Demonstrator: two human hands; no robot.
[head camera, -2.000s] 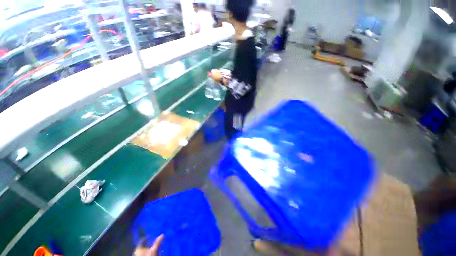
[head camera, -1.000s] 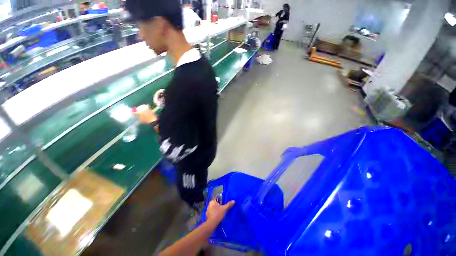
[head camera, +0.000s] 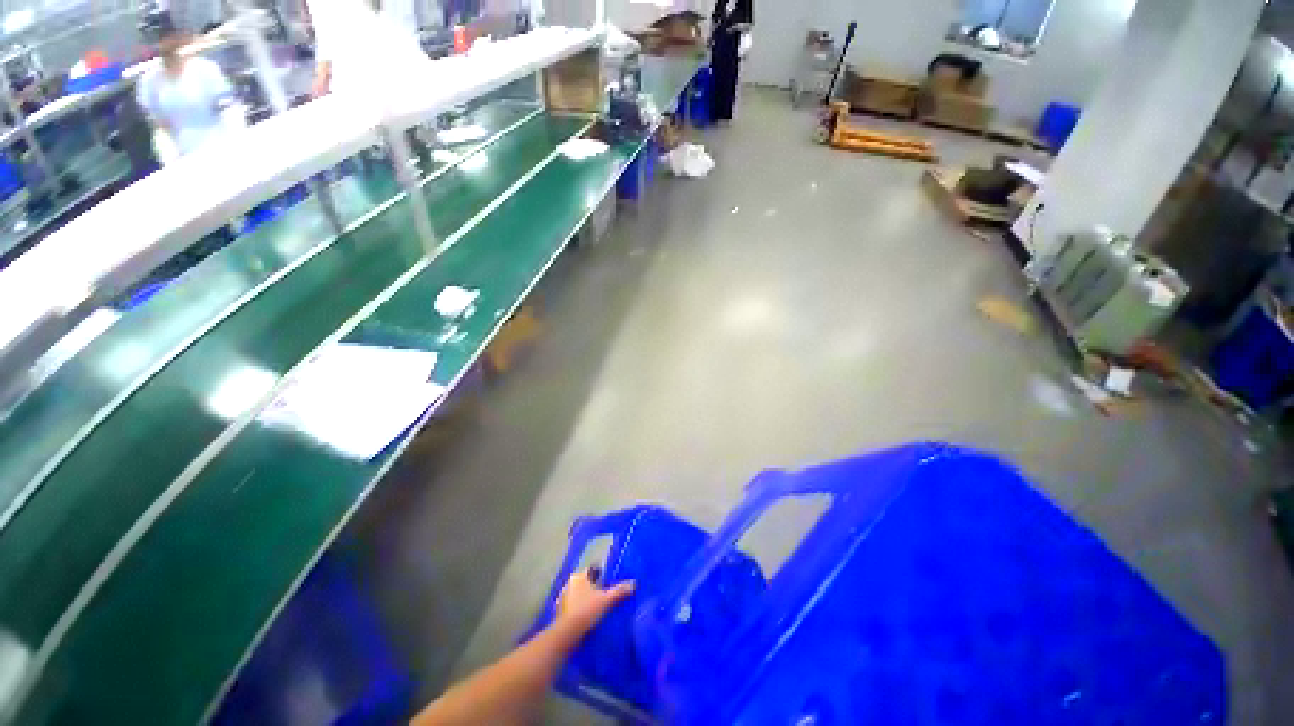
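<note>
A large blue plastic stool (head camera: 979, 603) fills the lower right, seat side towards me and tilted. A second blue stool (head camera: 653, 546) is just left of it, partly overlapped by it. My left hand (head camera: 589, 603) reaches in from the bottom and is closed on the upper left edge of the second stool, by its side opening. My right hand is not in view; whatever holds the large stool is hidden or out of the picture.
The green bench (head camera: 291, 447) runs along the left, with white sheets (head camera: 362, 397) and a white lump (head camera: 456, 301) on it. A blue item (head camera: 319, 645) is below it. A far person (head camera: 730, 57), orange pallet truck (head camera: 880, 139), pillar (head camera: 1135, 128) and green-grey machine (head camera: 1114, 291) stand ahead.
The view has advanced along the aisle. The person in black beside the bench and the brown sheet on it have left view. Both stools have stayed in front of me, the large one now lower.
</note>
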